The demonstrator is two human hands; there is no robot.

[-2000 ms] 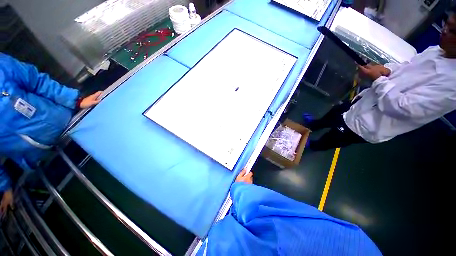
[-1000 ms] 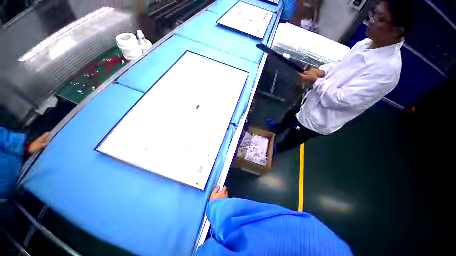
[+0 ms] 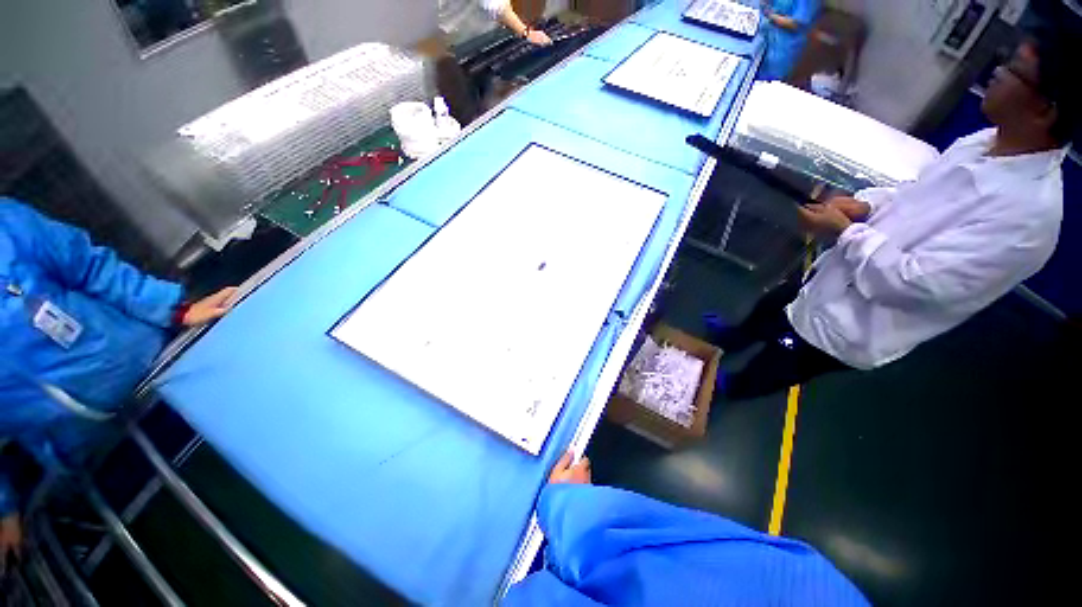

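A large display unit [image 3: 510, 296] lies flat on the blue padded line top [image 3: 285, 368], glaring white with a thin dark edge and a small dark mark near its middle. My right hand [image 3: 570, 470] rests at the near side rail [image 3: 608, 368], beside the unit's near corner and apart from it. Its fingers are small and partly hidden, so its grip is unclear. My blue sleeve fills the bottom. My left hand is out of the picture.
More units [image 3: 679, 74] lie farther up the line. A person in white [image 3: 925, 255] holds a black strip [image 3: 748, 166] at right. An open carton [image 3: 664, 385] stands on the floor. A person in blue [image 3: 71, 308] has a hand on the far rail. Metal rollers [image 3: 214, 510] are at lower left.
The view has shifted, showing more of the line's far end and another person's arm behind it. My right hand stays at the rail. The unit keeps its place on the padding.
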